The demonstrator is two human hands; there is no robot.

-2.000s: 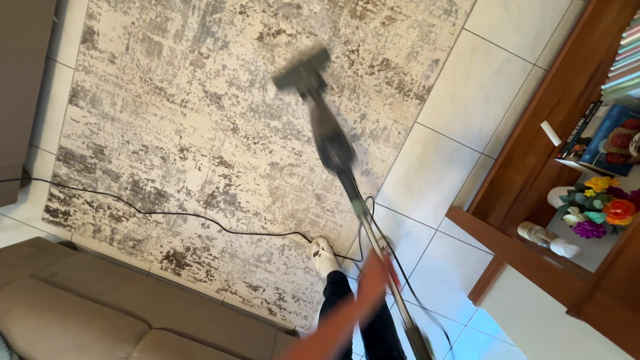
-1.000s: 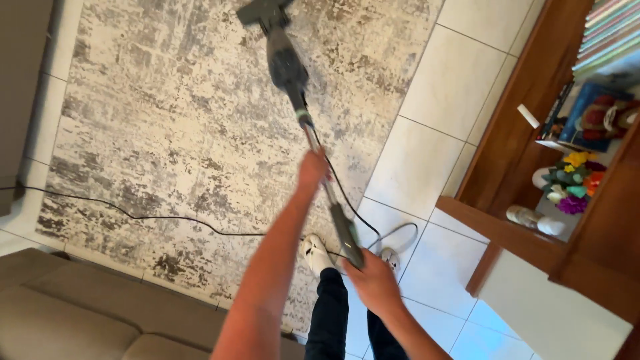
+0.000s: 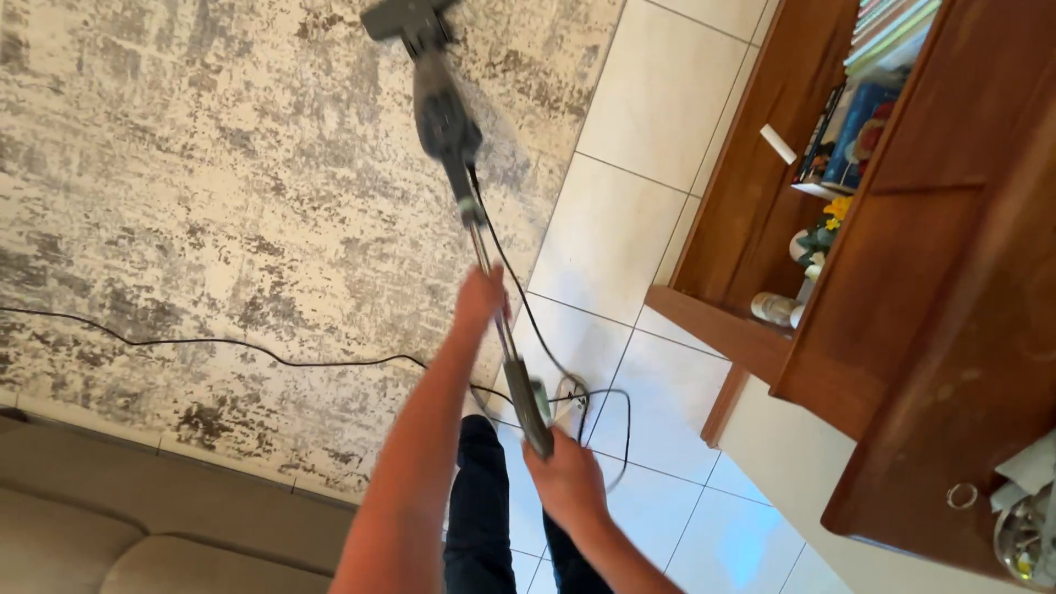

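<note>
A grey corded stick vacuum cleaner (image 3: 445,124) slants across the view, its wide floor head (image 3: 408,18) on the patterned rug (image 3: 206,165) at the top edge. My left hand (image 3: 481,301) is closed around the thin metal tube, midway along it. Lower down, my right hand (image 3: 565,474) grips the end of the dark handle (image 3: 526,404). The black power cord (image 3: 289,363) crosses the rug from the left, loops near my feet and runs up beside the tube to the vacuum body.
A brown sofa (image 3: 74,487) borders the rug at lower left. White floor tiles (image 3: 631,206) run along its right side. Wooden shelving (image 3: 742,165) with books and artificial flowers (image 3: 833,219) stands at right, near a wooden top (image 3: 932,462) bearing a ring and a glass bowl. Cord loops lie by my shoes.
My left hand, blurred lower down two seconds ago, has come to hold the tube. The floor head has moved toward the top of the view, which has also shifted somewhat.
</note>
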